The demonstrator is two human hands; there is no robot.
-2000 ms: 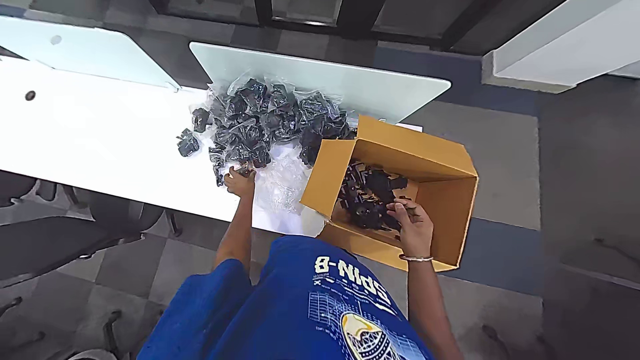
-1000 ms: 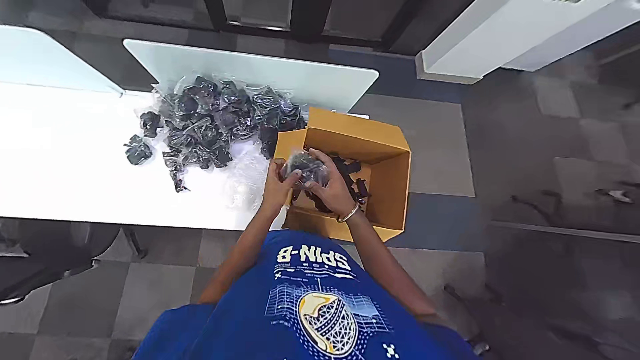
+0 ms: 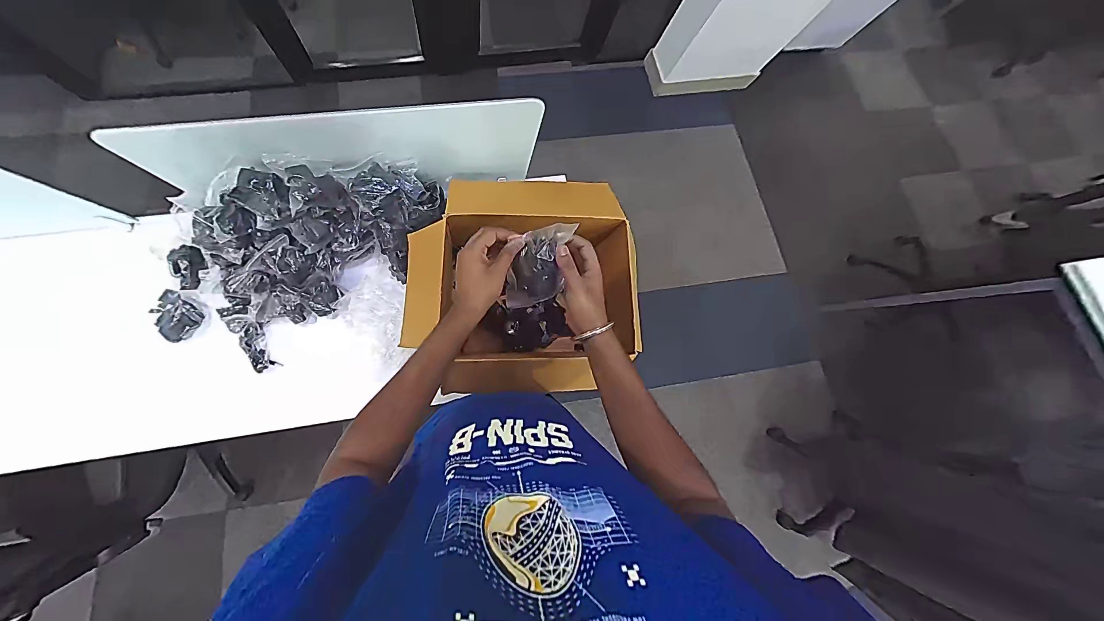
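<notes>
Over an open cardboard box (image 3: 517, 375), my left hand (image 3: 483, 272) and my right hand (image 3: 581, 280) hold a clear plastic bag (image 3: 536, 272) between them, each pinching an upper side of it. Something dark sits inside the bag; its exact kind cannot be told. A metal bracelet is on my right wrist. Black parts (image 3: 528, 328) lie in the box below the bag, partly hidden by it and my hands. To the left, a pile of black parts in clear plastic bags (image 3: 302, 233) covers part of the white table.
Two bagged black pieces (image 3: 178, 316) lie left of the pile on the white table (image 3: 112, 371). Crumpled clear plastic (image 3: 377, 315) is between pile and box. A pale divider panel (image 3: 345, 142) stands behind the pile. Chairs are at the lower left; a white pillar (image 3: 720, 43) stands beyond.
Two seconds ago my left hand was at the pile and my right in the box. Both hands came together on a bag over the box and now hold it by its upper sides. The view has shifted.
</notes>
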